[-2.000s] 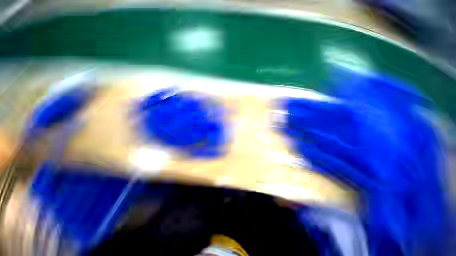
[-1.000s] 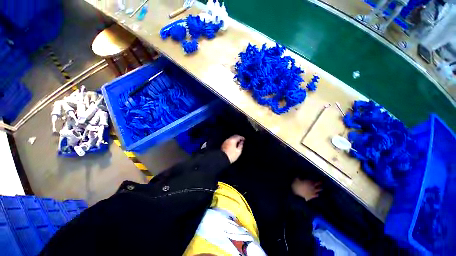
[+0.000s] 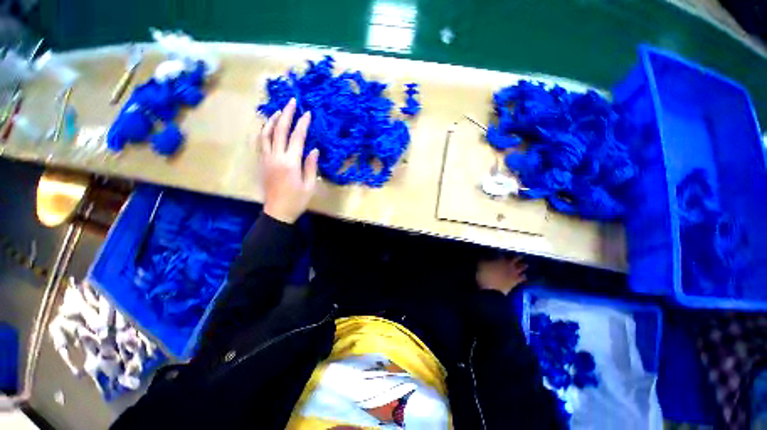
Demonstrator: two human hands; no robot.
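Observation:
My left hand [image 3: 288, 164] is over the bench top, its spread fingertips at the left edge of a loose pile of spiky blue hair pieces [image 3: 357, 126]. I cannot see a piece held in it. My right hand [image 3: 502, 273] is low, just below the bench's front edge; its fingers are partly hidden, and whether it holds anything does not show. A second pile of blue parts [image 3: 572, 151] lies to the right. A small white round dish [image 3: 499, 186] lies on the tan work board [image 3: 471, 206], at that pile's left edge.
A green conveyor [image 3: 294, 25] runs behind the bench. A large blue bin [image 3: 715, 185] is tilted at right. Blue crates stand below, left [image 3: 105, 260] and right [image 3: 653, 336], the right one lined with film. A small blue cluster [image 3: 160, 109] and tools lie at far left. White parts [image 3: 97, 332] lie low left.
My left hand has moved up from my lap to the left edge of the middle blue pile. The view has turned, so the bench now lies more level across it. My right hand stays low.

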